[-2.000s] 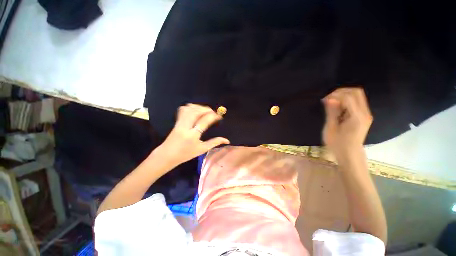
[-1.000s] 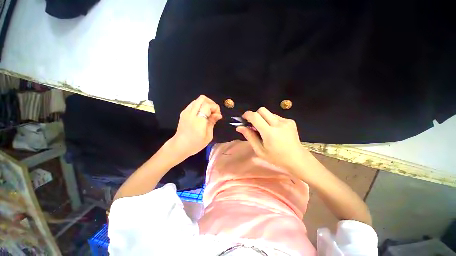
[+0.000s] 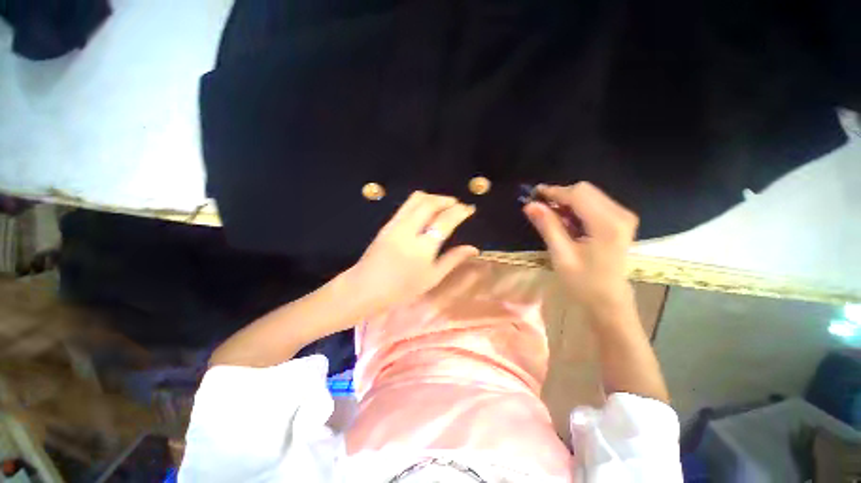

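Observation:
A large dark garment (image 3: 453, 104) lies spread over the white table, its front edge near the table edge. Two gold buttons show on it, a left one (image 3: 373, 191) and a right one (image 3: 480, 185). My left hand (image 3: 415, 243) rests at the garment's edge between and below the buttons, fingers apart, seemingly holding nothing. My right hand (image 3: 587, 236) is right of the right button, closed on small dark thread snips (image 3: 529, 192) whose short tip points left. Most of the snips is hidden in the fingers.
The white table (image 3: 113, 123) has a worn yellowish edge. Another dark cloth (image 3: 61, 21) lies at its far left. Dark cloth (image 3: 179, 283) hangs or lies below the table at left, near a bit of blue crate (image 3: 341, 385). A pale box (image 3: 769, 439) stands at lower right.
Compared with one second ago, my right hand has moved right with the snips, away from my left hand. My left hand has opened and shifted toward the right button. The garment appears further left in view.

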